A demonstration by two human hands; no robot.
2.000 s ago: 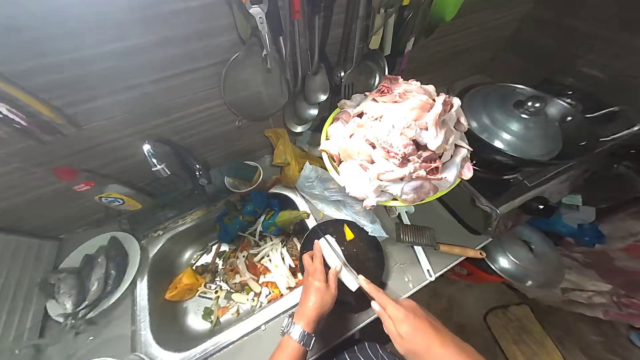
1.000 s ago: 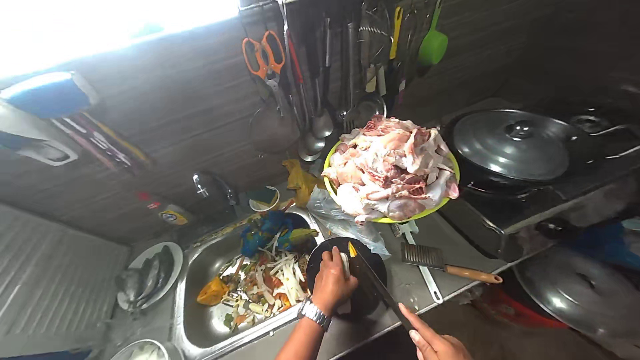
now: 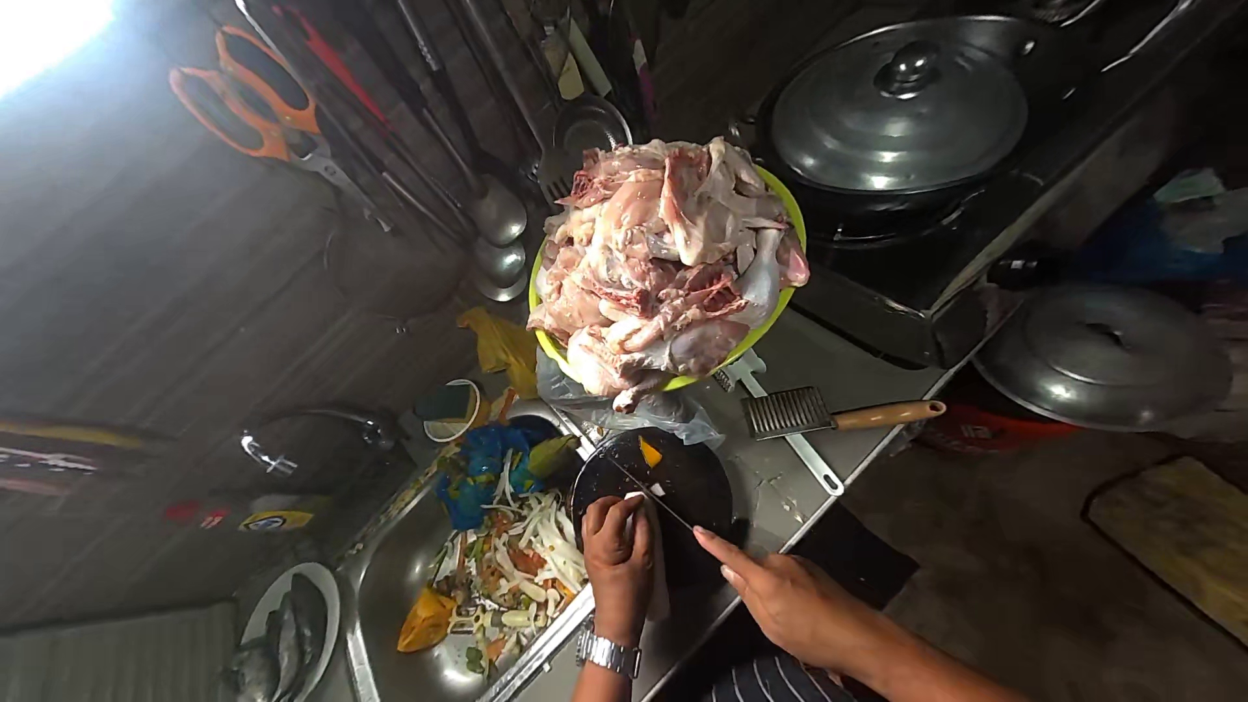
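On a round black cutting board [image 3: 707, 487] lies a long white vegetable [image 3: 658, 585], gripped by my left hand [image 3: 619, 546], which wears a metal watch. My right hand [image 3: 780, 595] holds a knife [image 3: 665, 502], its index finger along the spine; the handle is hidden in the palm. The blade crosses the board just beyond the left fingertips. A small white piece [image 3: 656, 488] and an orange-yellow piece [image 3: 650, 451] rest past the blade. A yellow-green bowl [image 3: 796, 210] heaped with raw chicken pieces [image 3: 673, 263] stands behind the board.
The steel sink [image 3: 390, 575] at left holds peelings and a yellow-orange chunk [image 3: 426, 620]. A plate of fish [image 3: 292, 624] is farther left. A crinkle cutter [image 3: 790, 412] with a wooden handle lies right of the board. Lidded pots [image 3: 897, 117] stand at right; utensils hang on the wall.
The knife blade has moved from the right side of the board to across it, by my left fingertips. The view has turned and come closer to the counter.
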